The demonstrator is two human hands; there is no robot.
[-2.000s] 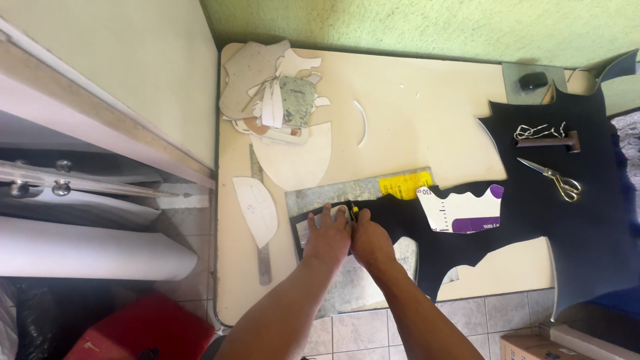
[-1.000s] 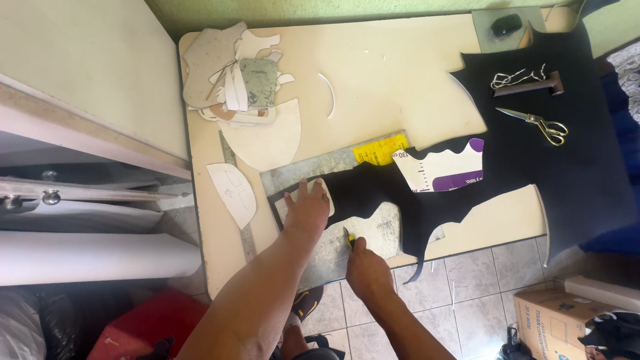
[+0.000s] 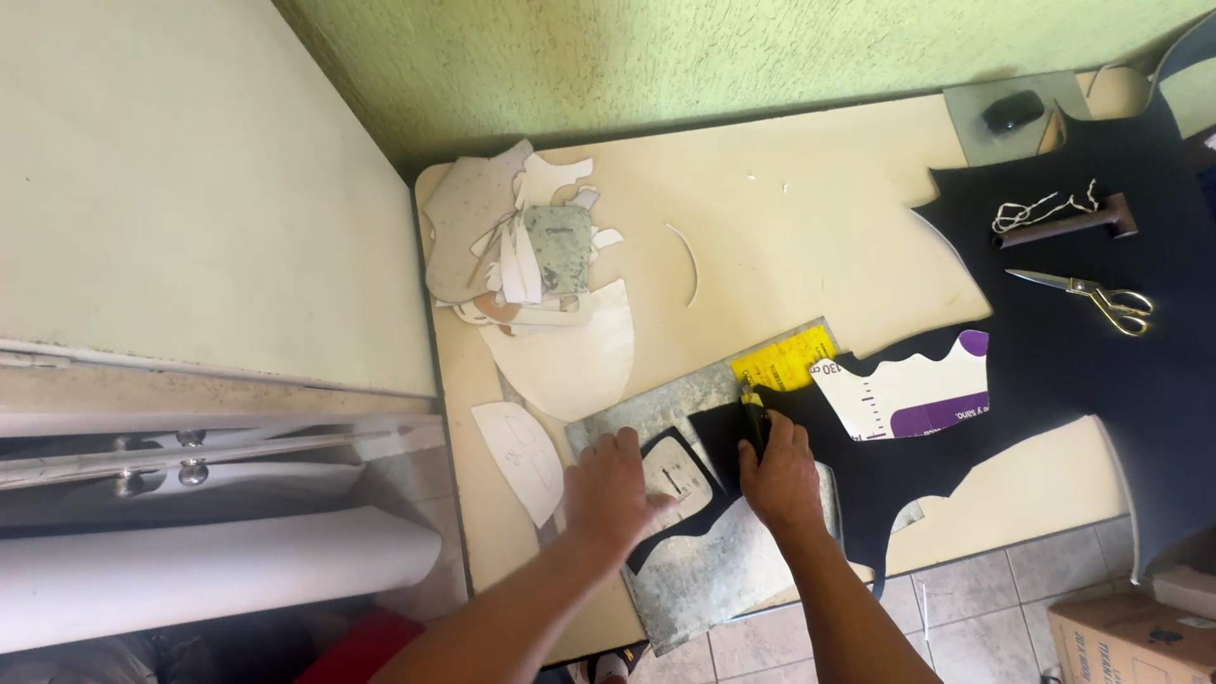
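Observation:
My left hand (image 3: pixel 608 489) rests at the left end of the dark sheet material, its thumb on a small pale template (image 3: pixel 676 484) with a slot. Around that template lies a dark piece (image 3: pixel 655 551), parted by a narrow gap from the larger dark sheet (image 3: pixel 912 484). In my right hand (image 3: pixel 781 480) is a yellow and black utility knife (image 3: pixel 753 408), its tip near the sheet's upper edge. Beneath both hands is a grey metal plate (image 3: pixel 703 589) with a yellow label (image 3: pixel 784 359). To the right, a white and purple printed template (image 3: pixel 907 389) lies on the dark sheet.
Gold-handled scissors (image 3: pixel 1092 294) and a brown hammer-like tool (image 3: pixel 1064 228) with string lie on the dark sheet. Pale pattern pieces (image 3: pixel 475 228) are piled at the table's upper left. A half-round template (image 3: pixel 522 456) lies left of my hand. A cardboard box (image 3: pixel 1130 641) stands on the floor.
The small dark piece under the pale template now lies apart from the larger sheet. My right hand has moved with the knife from below the sheet up onto it.

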